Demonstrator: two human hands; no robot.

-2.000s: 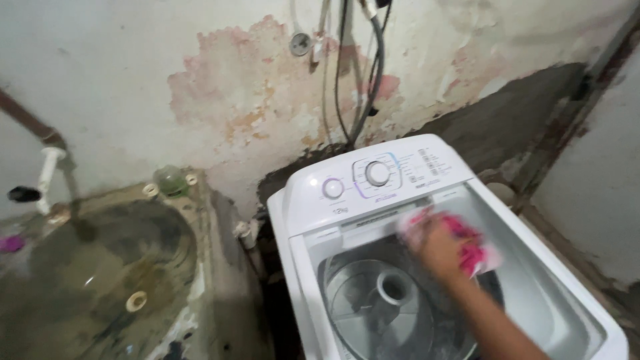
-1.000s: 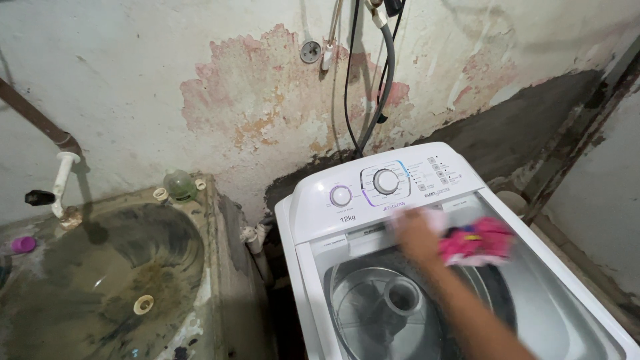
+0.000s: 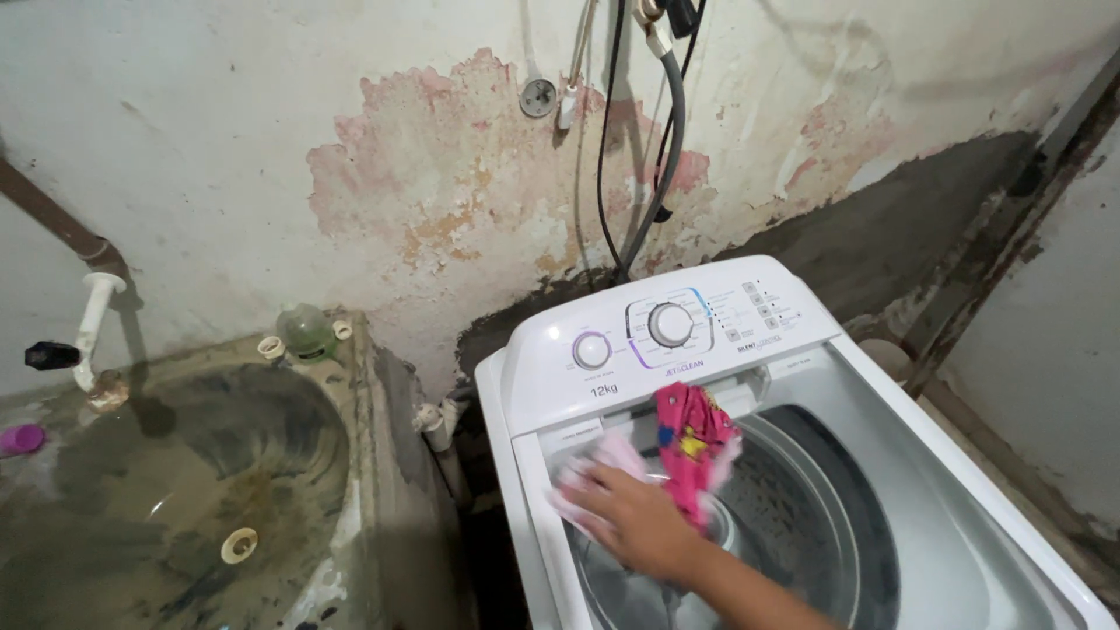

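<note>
My right hand (image 3: 634, 525) reaches in from the bottom right over the opening of a white top-loading washing machine (image 3: 560, 359). It is closed on a cloth, blurred by motion. The pale pink part of the cloth (image 3: 612, 459) lies at the left rim of the opening. Its bright pink part (image 3: 691, 437), with blue and yellow patches, hangs over the drum to the right of my fingers. Below the hand the grey drum (image 3: 787, 499) shows, its central agitator partly hidden by cloth and wrist. My left hand is out of view.
On the left stands a worn concrete sink (image 3: 354, 516) with a drain (image 3: 239, 545), a white tap (image 3: 96, 324), a purple cap (image 3: 22, 439) and a greenish round container (image 3: 306, 332) on its edge. A grey hose (image 3: 674, 140) and cables hang on the peeling wall behind the machine.
My right hand has moved with the cloth from the upper middle of the machine's opening to its left rim. The bright pink part, earlier spread to the right, now hangs over the drum.
</note>
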